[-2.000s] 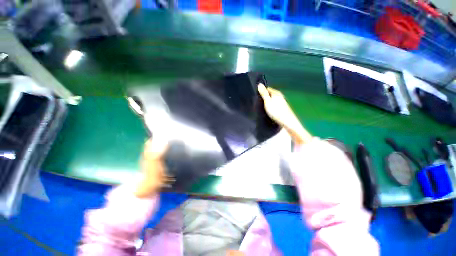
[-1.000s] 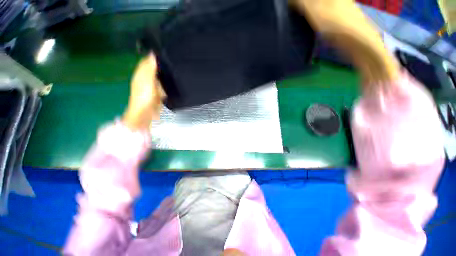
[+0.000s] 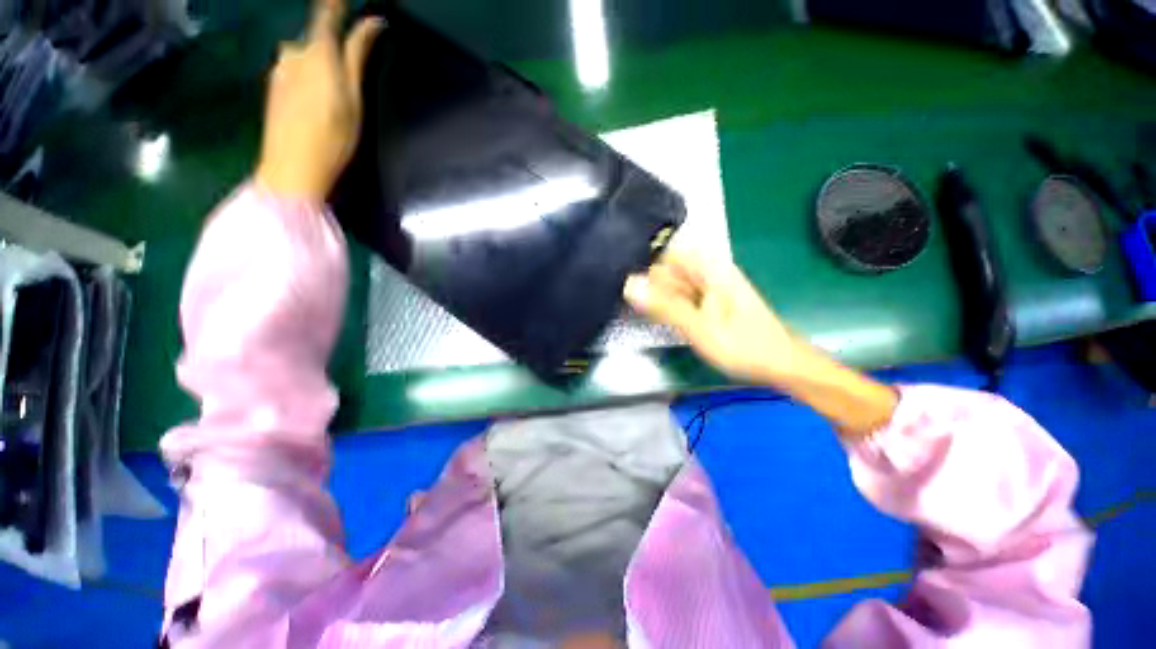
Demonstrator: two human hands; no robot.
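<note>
A glossy black panel unit is tilted diagonally over the silvery foam sheet, with small brass-coloured marks at its near right corners. My left hand is at its far left edge, fingers spread along the edge; part of the thumb side is hidden. My right hand holds the near right end between thumb and fingers. Whether the unit touches the sheet cannot be told.
On the green bench at right are a round dish of dark screws, a black electric screwdriver, a greyer second dish and a blue bin. Wrapped panels stand at left. More units lie at the far right.
The panel unit was lifted up and away from me, and is now lower over the foam sheet and turned diagonally. My left hand has moved to its far end, my right hand nearer to me.
</note>
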